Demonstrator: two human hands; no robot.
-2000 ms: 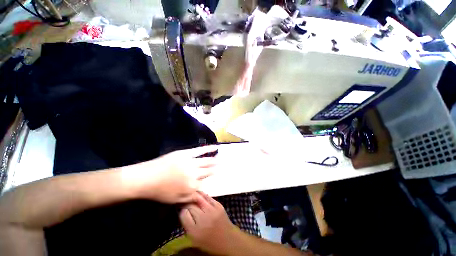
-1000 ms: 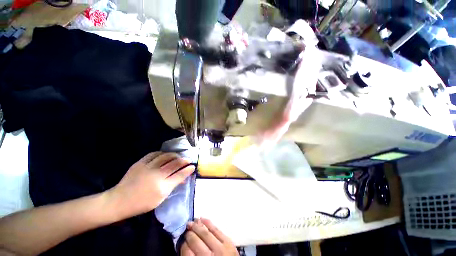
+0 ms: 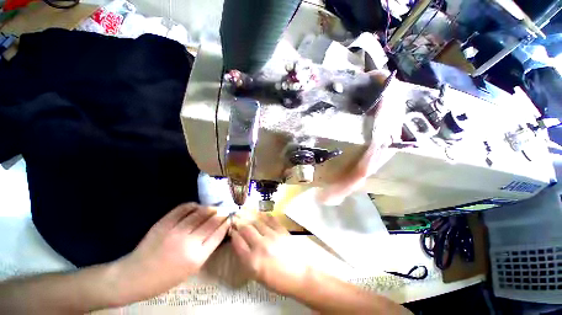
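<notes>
The black garment piece point(image 3: 105, 135) lies in a large heap left of the needle. A small pale grey-blue part of it shows by the presser foot. My left hand point(image 3: 185, 237) and my right hand point(image 3: 265, 246) meet just in front of the needle area, fingertips pinching the cloth edge, which they mostly hide. The shiny take-up lever guard point(image 3: 242, 151) stands above my fingertips on the off-white sewing machine point(image 3: 345, 147). The needle tip and the exact stitch point are hard to make out.
A white sheet point(image 3: 345, 221) lies right of the needle. A thin black loop point(image 3: 410, 272) and black-handled scissors point(image 3: 453, 240) lie further right, near a lattice plastic basket point(image 3: 530, 271). A dark green lamp tube point(image 3: 252, 37) hangs above the machine head. Measuring marks run along the table front.
My right hand has moved up from the table front to beside my left hand at the needle. The grey-blue panel, earlier spread under my left hand, is now mostly out of sight.
</notes>
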